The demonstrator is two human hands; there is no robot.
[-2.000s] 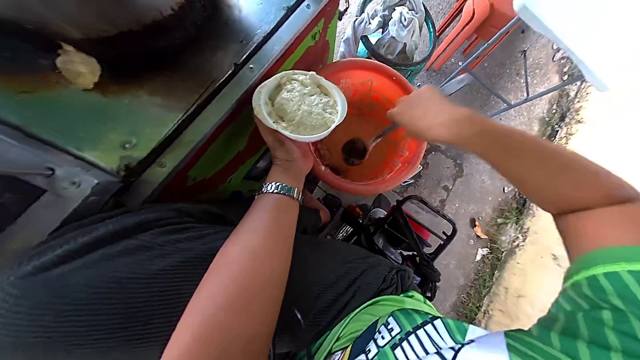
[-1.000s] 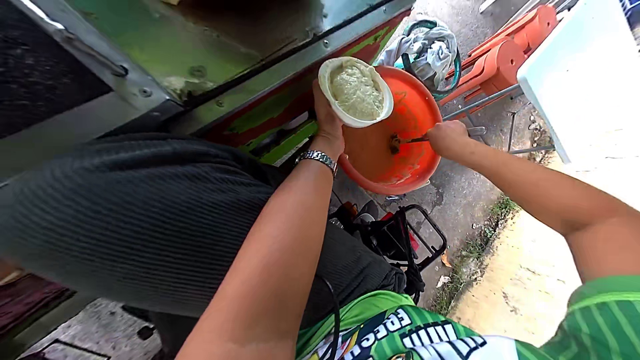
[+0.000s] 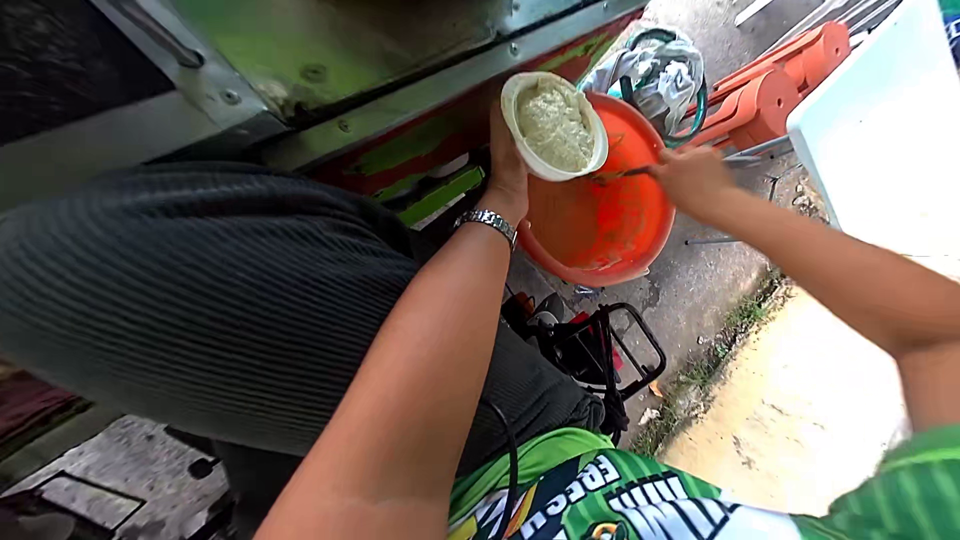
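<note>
My left hand (image 3: 508, 161), with a metal-banded watch at the wrist, holds a white plastic bowl (image 3: 517, 120) from its left side. Pale, thick batter (image 3: 556, 124) lies inside, and the bowl is over the upper left part of a large orange basin (image 3: 652, 217). Closed round the dark handle of a ladle (image 3: 637, 172), my right hand (image 3: 691, 178) is at the basin's right rim. The ladle's far end reaches into the basin close by the bowl and is blurred. Orange-brown liquid (image 3: 559, 217) shows in the basin.
A metal-edged griddle stand (image 3: 420, 90) runs along the upper left. Behind the basin stands a basket lined with plastic bags (image 3: 667, 75). Orange plastic chairs (image 3: 765, 105) and a white tabletop (image 3: 885, 127) are at the right. A black metal rack (image 3: 637, 345) lies below the basin.
The view has swung away from the griddle top. The ladle's head, plain over the basin two seconds ago, is now near the bowl's lower right edge. Both hands keep their holds.
</note>
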